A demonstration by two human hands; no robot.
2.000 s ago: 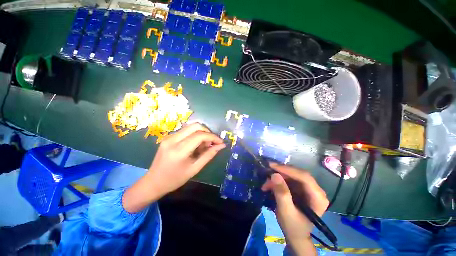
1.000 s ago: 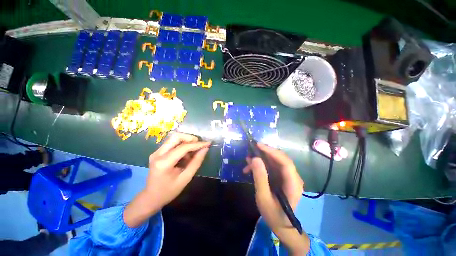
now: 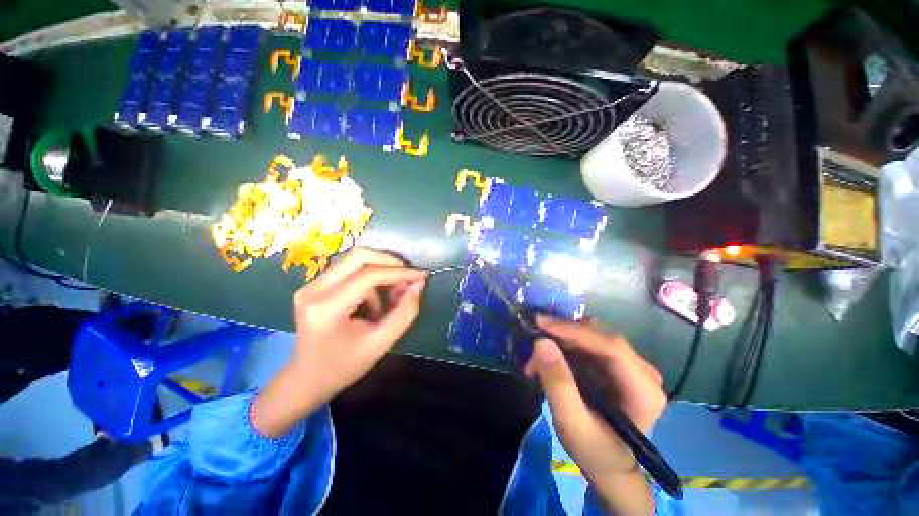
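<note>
A blue circuit board panel point(image 3: 539, 215) lies on the green bench in front of me. Two orange flex cables point(image 3: 472, 182) stick out from its upper left edge. My right hand point(image 3: 595, 388) holds the black soldering iron point(image 3: 637, 443), its thin tip over the panel's left part. My left hand point(image 3: 355, 312) pinches a thin strand, seemingly solder wire point(image 3: 441, 270), that points at the panel's left edge near the iron tip. Its far end is too fine to tell whether it touches.
A pile of flex cables point(image 3: 292, 219) lies left. Finished boards point(image 3: 348, 96) and bare boards point(image 3: 191, 81) lie behind. The fume fan point(image 3: 534, 111), white cup point(image 3: 660, 146) and soldering station point(image 3: 746, 191) stand behind right. A solder reel point(image 3: 52, 164) stands far left, a pink tag point(image 3: 695, 304) lies right.
The camera view has shifted. The iron tip has moved from the panel's upper left part to lower on its left side. The strand in my left fingers now shows, pointing at the panel's left edge.
</note>
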